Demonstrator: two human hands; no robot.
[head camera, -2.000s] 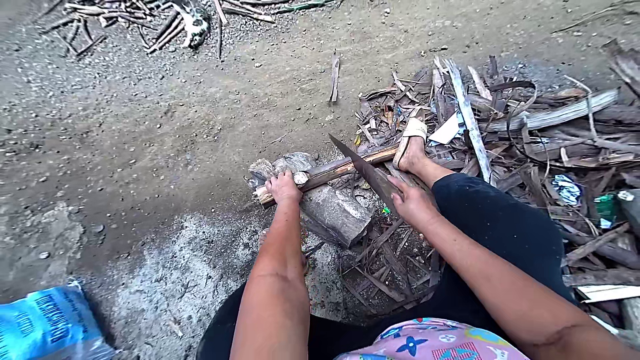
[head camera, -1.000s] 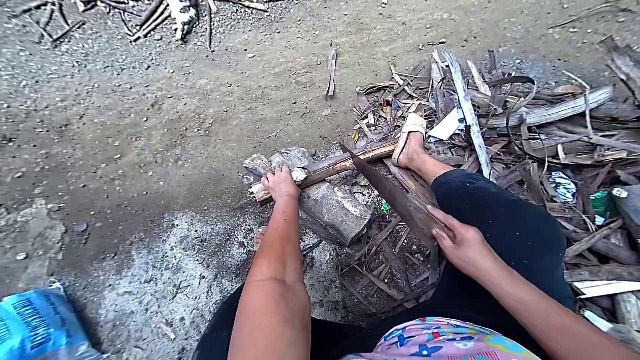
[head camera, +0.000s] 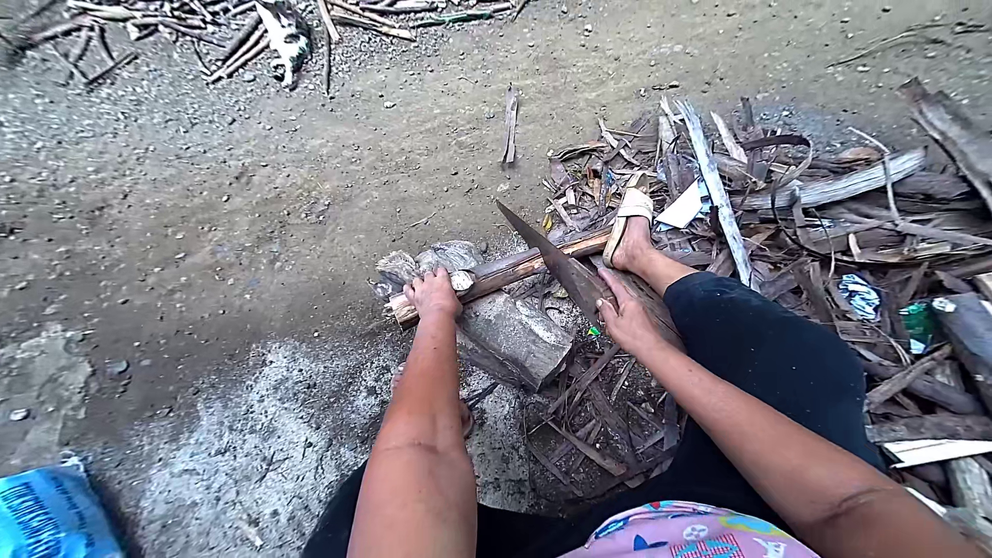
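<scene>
My left hand (head camera: 434, 294) grips the near end of a wooden branch (head camera: 508, 271), which lies across a weathered log block (head camera: 515, 337). The branch's far end is under or against my sandalled foot (head camera: 632, 225). In my right hand (head camera: 626, 319) is a handsaw (head camera: 562, 263) with a dark, tapering blade. The blade crosses the branch between my left hand and my foot, its tip pointing up and to the left. My right hand hides the saw's handle.
Bark strips and split wood (head camera: 837, 225) are heaped on the right, around my foot and leg. Cut sticks (head camera: 240, 50) lie at the top left, with a black and white animal, apparently a cat (head camera: 287, 39), beside them. A blue printed sack (head camera: 54, 515) is at the lower left.
Since one second ago my right hand has moved forward and to the left with the saw, and the blade tip reaches farther past the branch. My left hand stays on the branch.
</scene>
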